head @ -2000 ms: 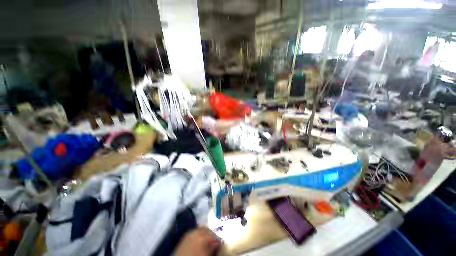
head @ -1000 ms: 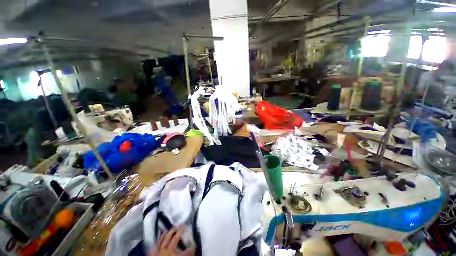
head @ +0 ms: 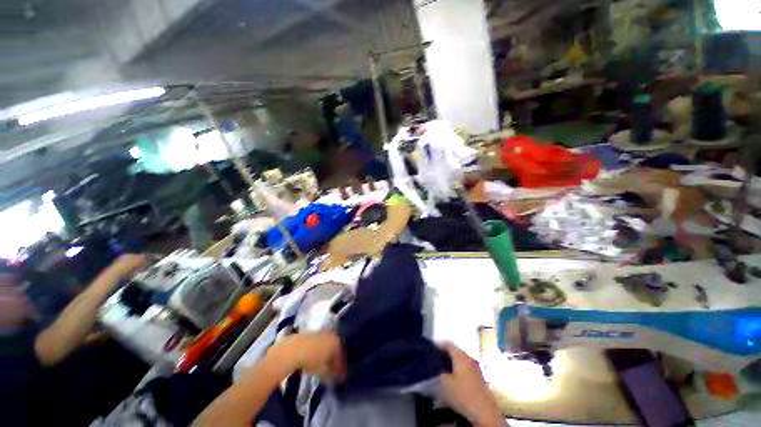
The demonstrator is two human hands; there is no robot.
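Observation:
A navy fabric panel [head: 388, 313] is raised between my hands, left of the sewing machine [head: 617, 327]. My left hand [head: 321, 354] grips its left side; it is blurred. My right hand [head: 463, 385] holds its lower right side, near the bottom edge. The white and navy striped garment [head: 321, 308] lies heaped behind and below the panel, partly hidden by it and by my left hand. The lamp lights the bare needle area [head: 526, 375], and no cloth lies under the needle.
A smartphone [head: 652, 390] and an orange object [head: 719, 384] lie right of the needle. A green thread cone [head: 502, 254] stands behind the machine head. At left are a tray with orange things [head: 219, 329] and another person's arm [head: 88, 304]. Blue cloth [head: 310, 227] lies further back.
The view has swung left. The navy panel is now lifted over the striped heap, and both my hands are on it; one second ago only one hand showed, on the striped cloth.

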